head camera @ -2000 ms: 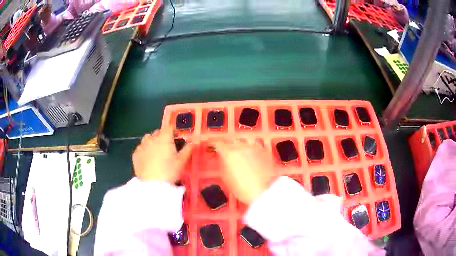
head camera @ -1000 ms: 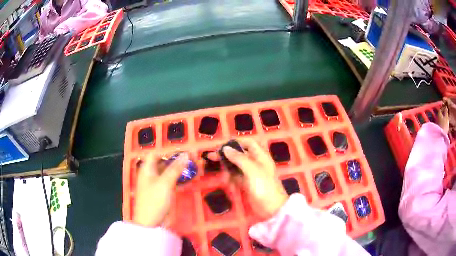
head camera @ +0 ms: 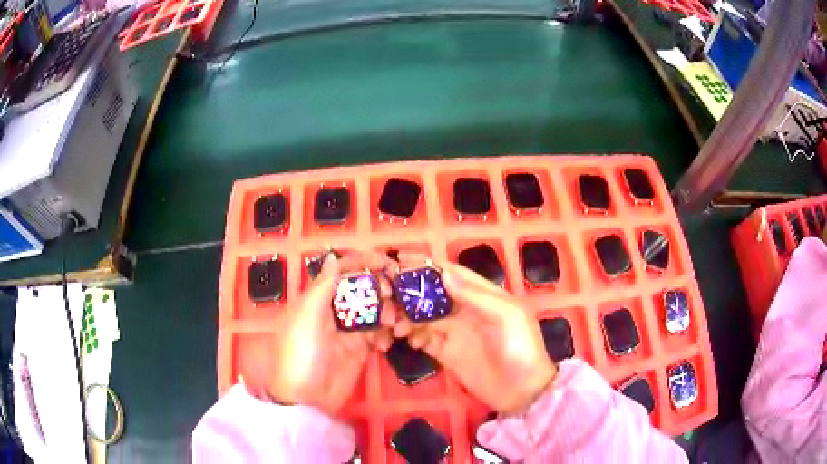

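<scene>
My left hand (head camera: 313, 349) holds a smartwatch (head camera: 356, 301) whose lit screen shows many small coloured icons on a pale pattern. My right hand (head camera: 485, 340) holds another smartwatch (head camera: 423, 294) with a blue-violet analog dial. The two watches are side by side, screens up, above the orange-red foam tray (head camera: 435, 166). Several strapless watches lie in the tray pockets, most with dark faces. Two at the right edge show lit blue dials. My hands and sleeves hide part of the tray's middle and lower left.
A grey instrument box (head camera: 68, 154) stands at left, with papers (head camera: 45, 362), green dot stickers (head camera: 89, 333) and a tape-like ring (head camera: 113, 415) below. A metal post (head camera: 757, 104) rises at right. Beyond it are another orange-red tray (head camera: 757, 258) and a person's pink sleeve (head camera: 789, 353).
Both hands have come together with a watch each, and both screens now face up and are lit. The camera view has shifted slightly.
</scene>
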